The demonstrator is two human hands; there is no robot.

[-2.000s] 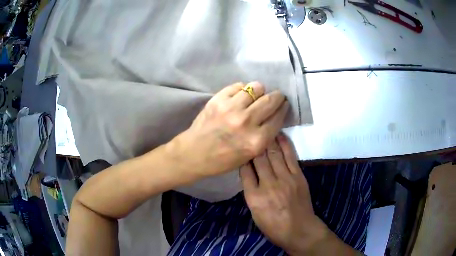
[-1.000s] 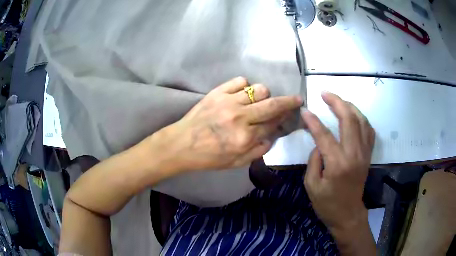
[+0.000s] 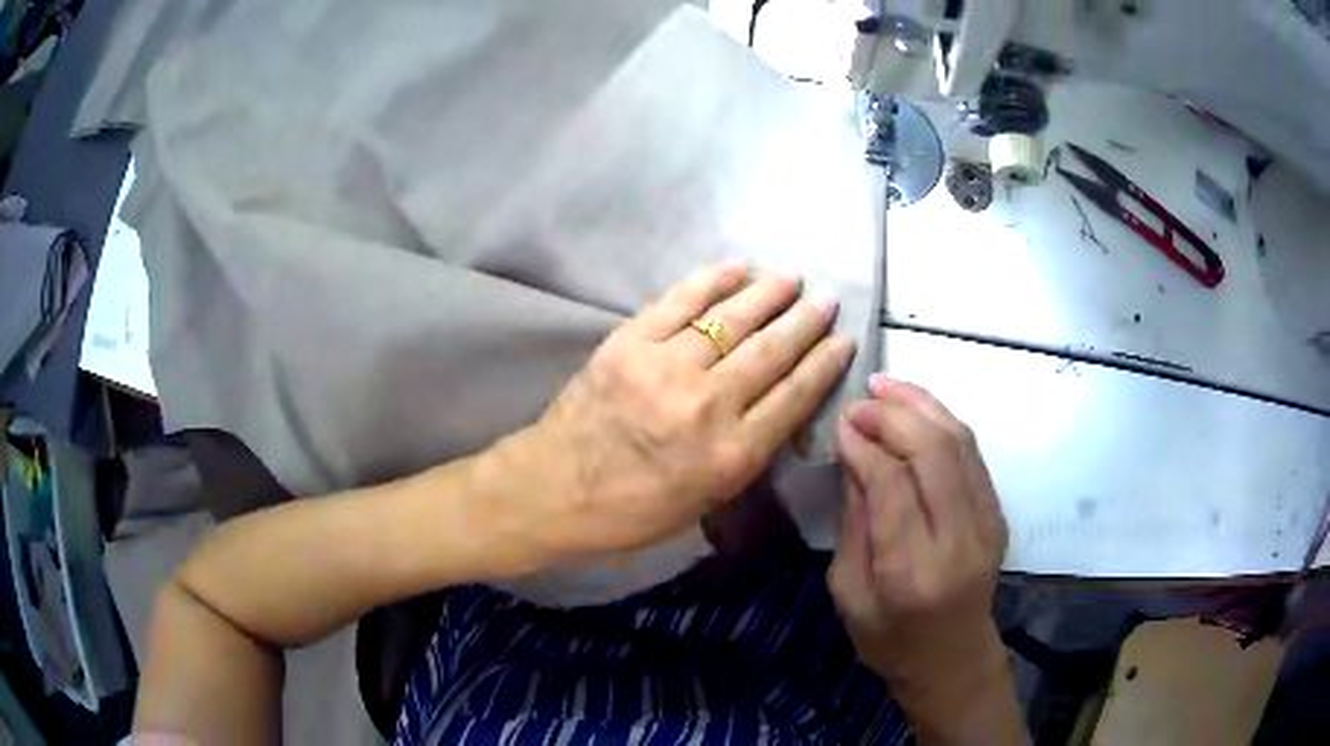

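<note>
A large grey-beige garment panel (image 3: 481, 175) covers the left of the white table, with soft folds running across it. Its right edge runs up to the presser foot (image 3: 880, 128). My left hand (image 3: 678, 401), with a gold ring, lies flat on the panel near its lower right corner, palm down, fingers spread a little. My right hand (image 3: 926, 525) is just right of it, thumb and fingertips closed on the panel's edge. A darker cloth part (image 3: 751, 525) shows below my left hand. The fingertips of my right hand partly hide the edge.
The white machine head (image 3: 1079, 44) is above right. Red-handled thread snips (image 3: 1167, 241), a pale knob (image 3: 1017, 156), a metal bobbin (image 3: 969, 184) and loose threads lie right of the foot. Stacked cloth (image 3: 37, 284) and a bin (image 3: 51, 568) are at left. Striped clothing covers the lap.
The view has shifted, showing more of the machine head. My right hand came up from below my left hand, opened beside the edge, then closed on it. The panel's edge strip is no longer spread out.
</note>
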